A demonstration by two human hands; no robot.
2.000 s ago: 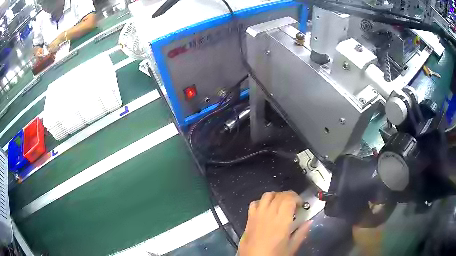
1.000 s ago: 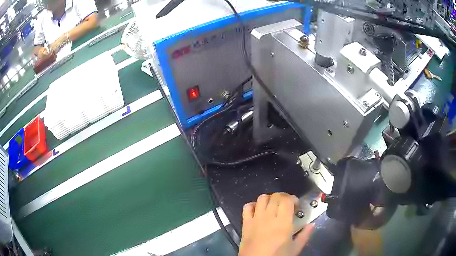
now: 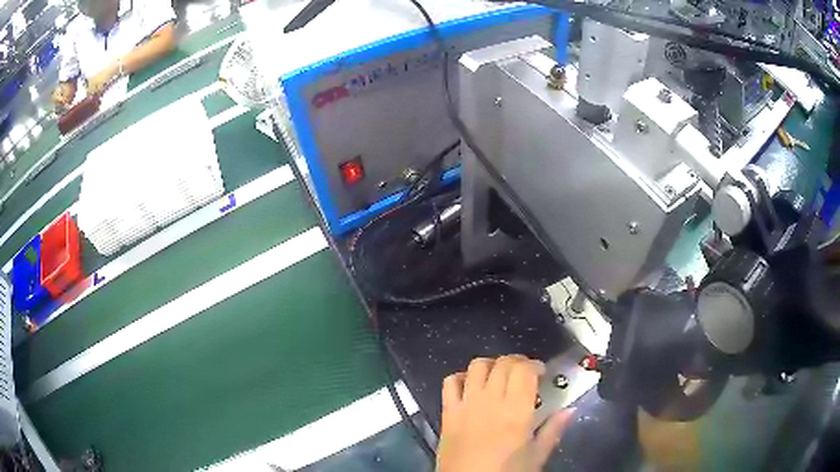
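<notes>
My left hand (image 3: 493, 410) is at the bottom centre, bare, with its fingers and thumb around the near end of a grey metal carrier fixture (image 3: 565, 392). Small round components (image 3: 561, 380) sit on the carrier. Its far end lies under the silver-grey machine head (image 3: 562, 166), beside a pale metal block (image 3: 582, 313) and a small red-tipped part (image 3: 589, 362). A blurred skin-toned patch, likely my right hand (image 3: 670, 441), shows below the black camera or microscope (image 3: 728, 313); its fingers are hidden.
The speckled black machine base (image 3: 451, 341) carries loose black cables. Behind it stands a blue-framed controller box (image 3: 387, 120) with a lit red switch. Left is a green mat (image 3: 230, 369) with metal strips, stacked white trays (image 3: 152, 180), a red bin (image 3: 61, 253) and a blue bin (image 3: 28, 277). A person sits beyond.
The carrier has shifted slightly under my left hand, and its round components show in slightly different places. My left hand stays on its near end. The view has tilted slightly.
</notes>
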